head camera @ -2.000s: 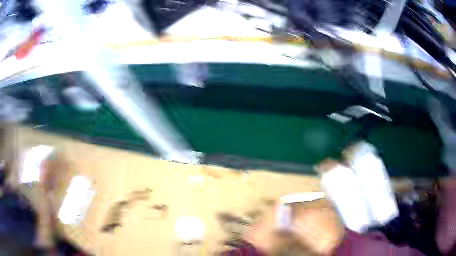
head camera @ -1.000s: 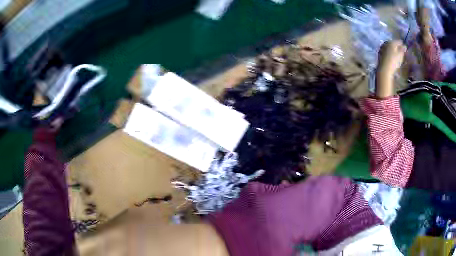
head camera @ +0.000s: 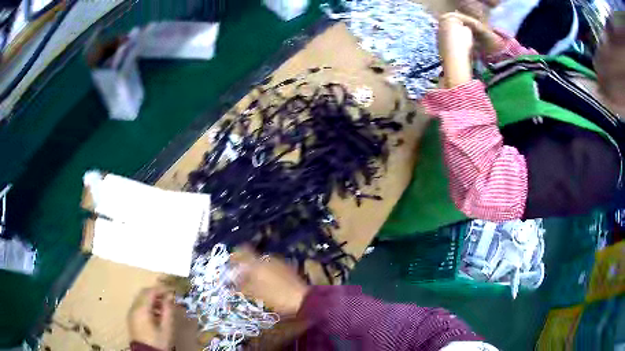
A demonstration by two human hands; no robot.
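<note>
Two white cartons (head camera: 147, 223) lie side by side on the tan bench, brown open flaps towards the belt. A tangle of white cords (head camera: 223, 301) lies below them, beside a large heap of black straps (head camera: 288, 171). My right hand (head camera: 264, 277) is blurred at the edge of the white cords and the black heap; its fingertips are unclear. My left hand (head camera: 152, 315) is left of the white cords, fingers curled, with a small dark patch at them; whether it holds something is unclear.
The green belt (head camera: 185, 89) curves past the bench and carries white cartons (head camera: 178, 41). A neighbouring worker's red-checked sleeve (head camera: 476, 151) and hands are by a pale heap (head camera: 397, 34). A green crate (head camera: 425, 264) with white parts (head camera: 507, 253) stands behind. Yellow crates (head camera: 606, 274) are far right.
My left hand has come back from over the belt to the bench. My right hand now shows at the white cords. The view has shifted, and the cartons appear lower and further left.
</note>
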